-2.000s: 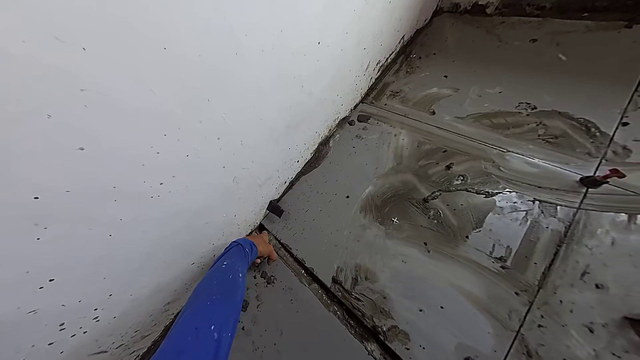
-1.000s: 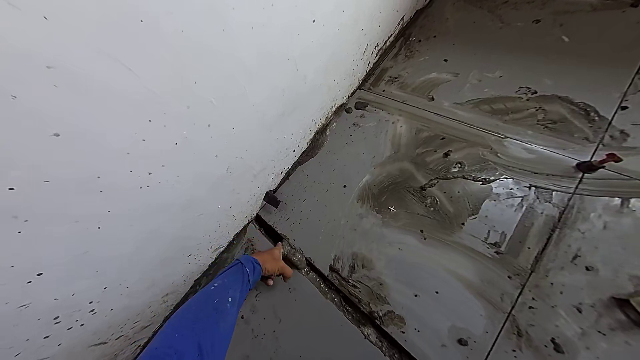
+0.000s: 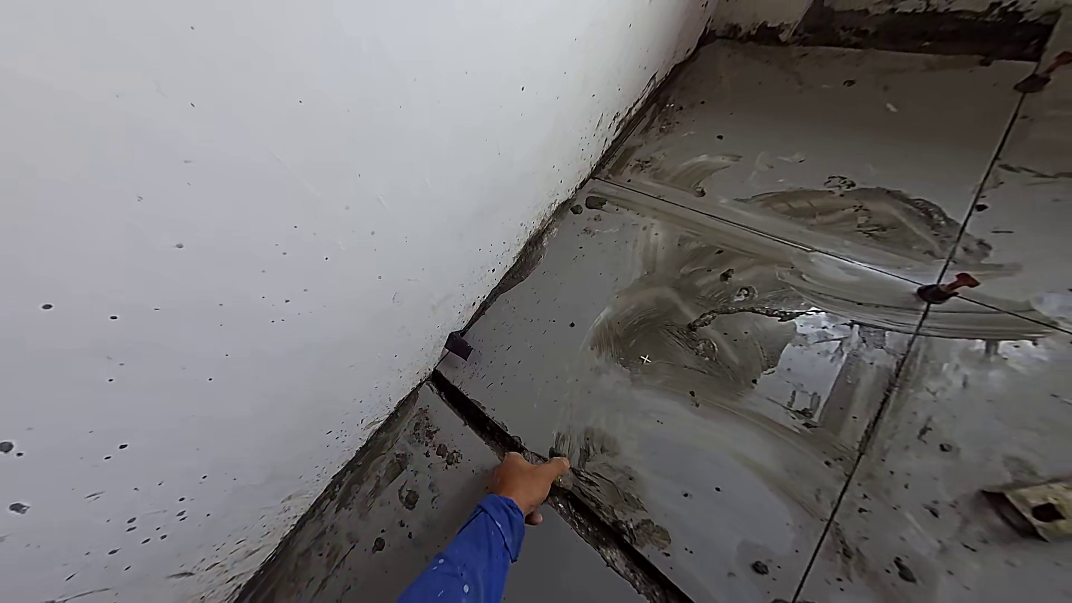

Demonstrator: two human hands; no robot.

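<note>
My left hand (image 3: 528,484), below a blue sleeve, is low in the head view, over the dark open joint (image 3: 481,425) between two grey floor tiles. Its fingertips touch or nearly touch wet mortar (image 3: 586,488) at the joint's edge; whether they pinch anything is hidden. Up and left of the hand, a small dark spacer or wedge (image 3: 458,345) sits where the large tile (image 3: 536,368) meets the white wall (image 3: 293,209). My right hand is out of view.
Red-and-black tile levelling clips (image 3: 940,291) stand at the tile joints on the right. A dirty, pale flat object (image 3: 1034,509) lies at the right edge. Wet mortar smears (image 3: 712,335) and dark crumbs cover the tiles. A rough dark strip (image 3: 921,32) borders the far tiles.
My left hand has moved from the wall end of the joint, near the dark spacer, along the joint, away from the wall. More of the joint shows behind it.
</note>
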